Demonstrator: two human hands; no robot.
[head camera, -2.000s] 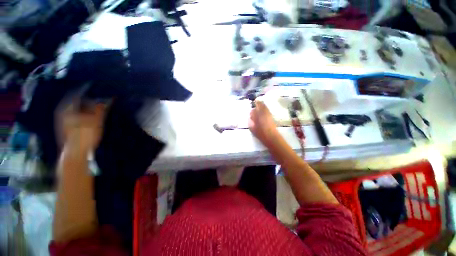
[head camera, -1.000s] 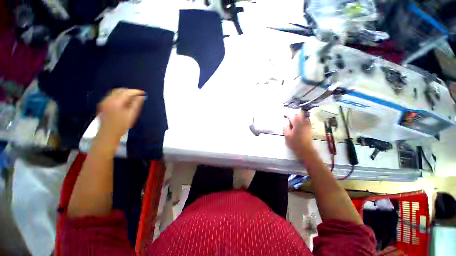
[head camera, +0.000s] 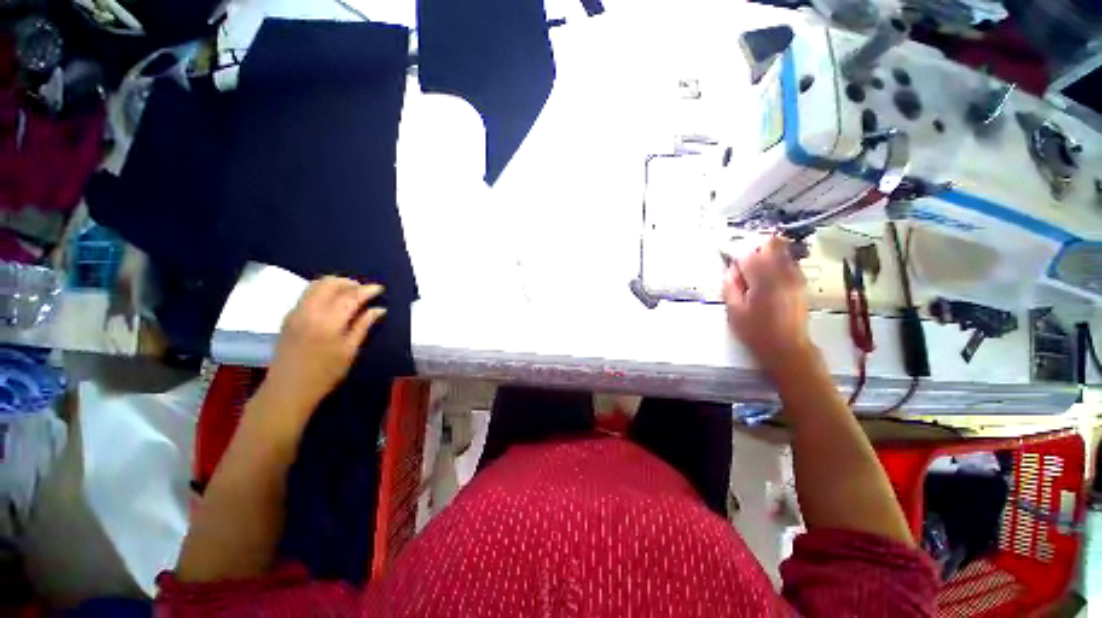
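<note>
A large dark navy cut panel (head camera: 320, 145) lies on the left of the white table and hangs over its front edge. My left hand (head camera: 332, 316) rests on its lower part, thumb and fingertips close together; whether they pinch cloth is unclear. A smaller dark piece (head camera: 489, 73) with a curved edge lies at the top centre. My right hand (head camera: 767, 296) is at the needle area, under the left end of the white sewing machine head (head camera: 822, 109). Its fingertips are bent by the presser foot, and what they touch is too small to tell.
Right of my right hand lie red-handled snips (head camera: 858, 314), a screwdriver with a black handle (head camera: 912, 342) and a black clamp-like piece (head camera: 974, 320). A red basket (head camera: 1045, 513) stands below the table at right, another red basket (head camera: 402, 465) below at left. Dark items clutter the far left.
The view has shifted, so the machine sits larger and further right. My left hand has moved to the lower right part of the large panel. My right hand remains by the needle.
</note>
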